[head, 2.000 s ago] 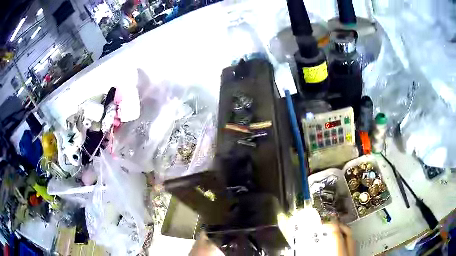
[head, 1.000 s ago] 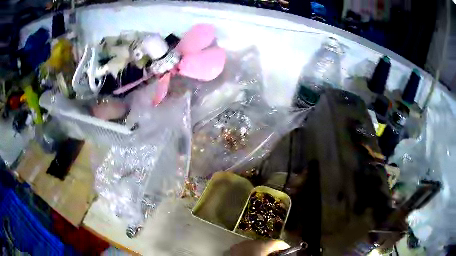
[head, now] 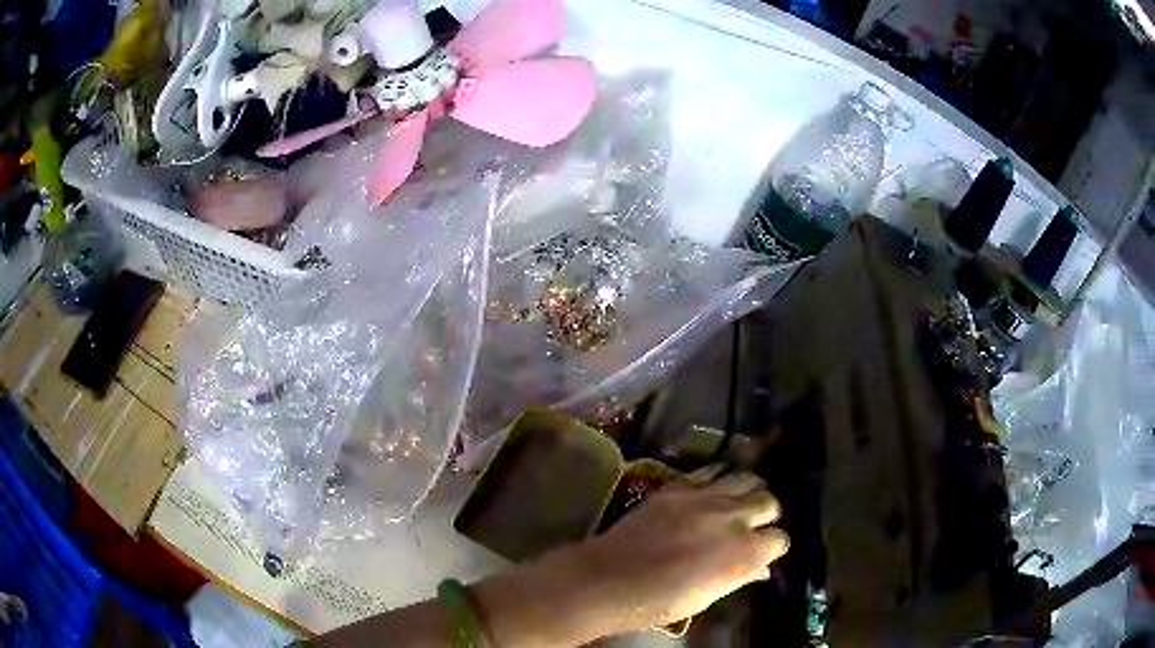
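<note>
My left hand (head: 684, 551), bare with a green bangle at the wrist, reaches in from the bottom over the cream left parts tray (head: 538, 487). The tray's left compartment holds nothing visible. Small brownish-gold buttons (head: 631, 491) show in the right compartment, mostly covered by my hand. My fingers are bent, with their tips at the tray's right side near the machine; whether they hold anything is hidden. The dark sewing machine head (head: 874, 443) stands right of my hand. My right hand is out of view.
Clear plastic bags (head: 367, 367) with glittering contents lie left of and behind the tray. A pink-bladed fan (head: 526, 95), a white basket (head: 209, 253) and a dark flat object (head: 114, 332) are further left. A bottle (head: 823, 177) and dark thread cones (head: 979, 205) stand behind the machine.
The view has swung left from the control panel side to the left tray. My left hand, at the bottom edge a second ago, now reaches over the tray's right compartment.
</note>
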